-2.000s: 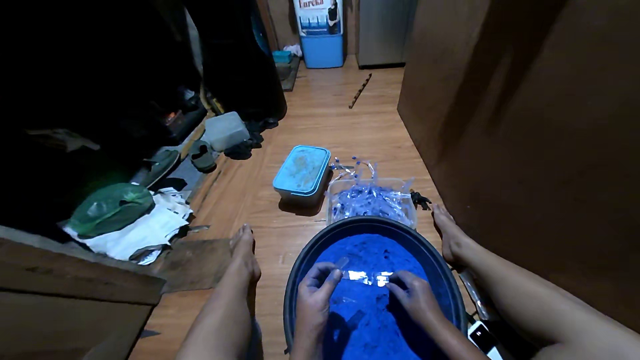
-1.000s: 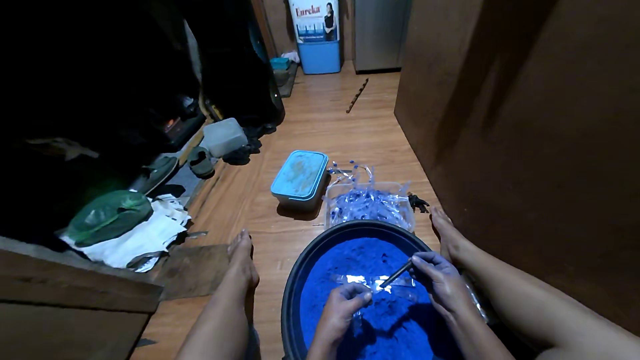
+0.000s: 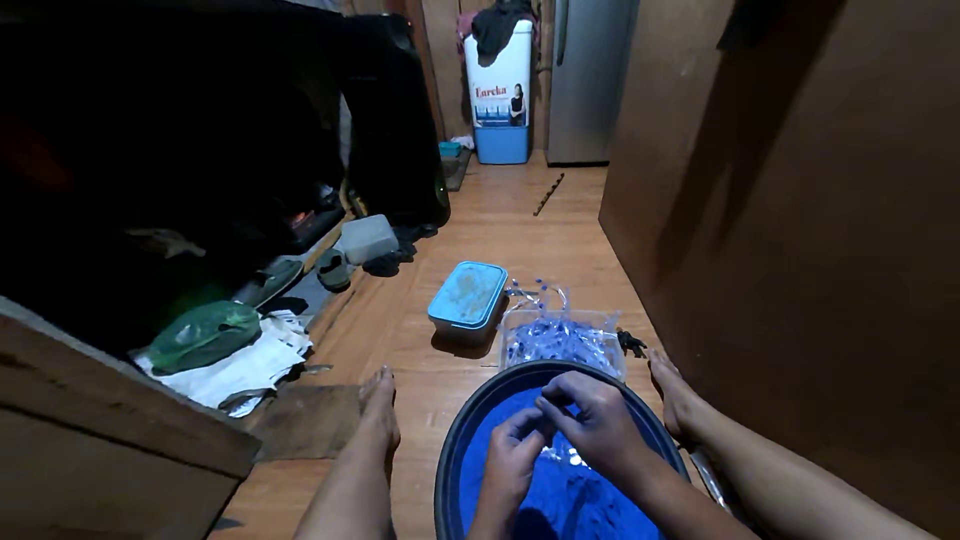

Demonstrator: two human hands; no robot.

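Note:
A round black tub [image 3: 448, 450] filled with blue powder [image 3: 577, 502] stands between my legs. Over it, my left hand [image 3: 517, 450] and my right hand [image 3: 592, 416] meet, fingertips pinched together. Whatever lies between the fingers is hidden or too small to make out. Both hands are stained blue. Below them, shiny clear plastic [image 3: 574, 456] lies on the powder. Just beyond the tub's far rim sits a clear plastic container [image 3: 616, 322] heaped with small clear plastic pieces and blue-filled bits [image 3: 559, 341].
A lidded container with a light-blue lid [image 3: 471, 292] stands on the wooden floor. A green plastic bag [image 3: 206, 337] lies on white cloth at left, near slippers [image 3: 334, 270]. A brown wooden panel [image 3: 787, 262] borders the right side; a refrigerator [image 3: 591, 82] stands at the back.
The hands, apart before, have come together above the tub. A dark thin tool seen in my right hand one second ago is no longer visible. The view has tilted upward.

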